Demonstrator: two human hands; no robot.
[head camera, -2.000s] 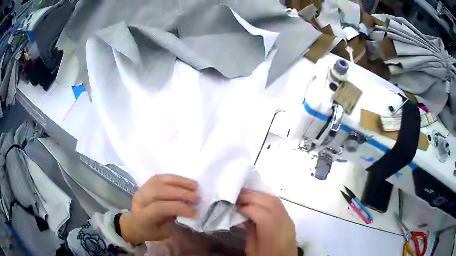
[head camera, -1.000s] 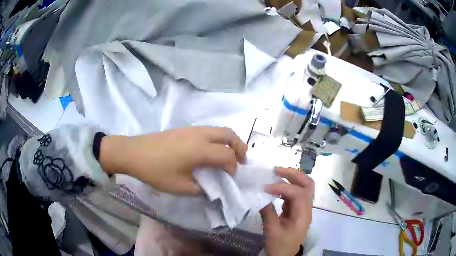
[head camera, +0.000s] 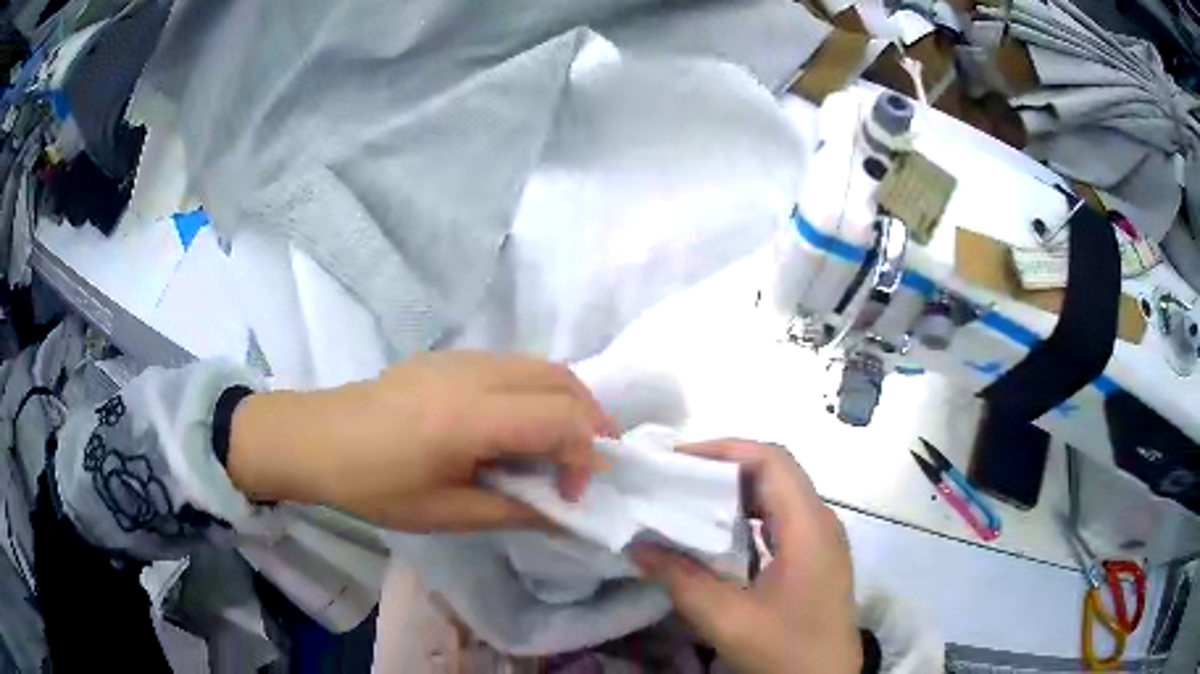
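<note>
A large garment panel (head camera: 382, 171), grey on one side and whitish on the other, spreads over the table and hangs down at the front edge. My left hand (head camera: 434, 441) grips a folded pale part of it from the left. My right hand (head camera: 776, 560) pinches the same folded part (head camera: 678, 494) from the right, thumb below and fingers behind. The fold lies between both hands, in front of the machine bed and away from the needle. My left fingertips are partly hidden in the cloth.
The white sewing machine (head camera: 855, 250) stands at the right, with a black strap (head camera: 1086, 303) over its arm. Small snips (head camera: 957, 490) and orange-red scissors (head camera: 1109, 608) lie at the lower right. Bundled grey pieces (head camera: 1099, 79) are at the back right. Grey cloth hangs at the left.
The panel's grey side has folded over toward the front and left, and some cloth now hangs below my hands. Both hands keep hold of the pale folded part, now turned more flat.
</note>
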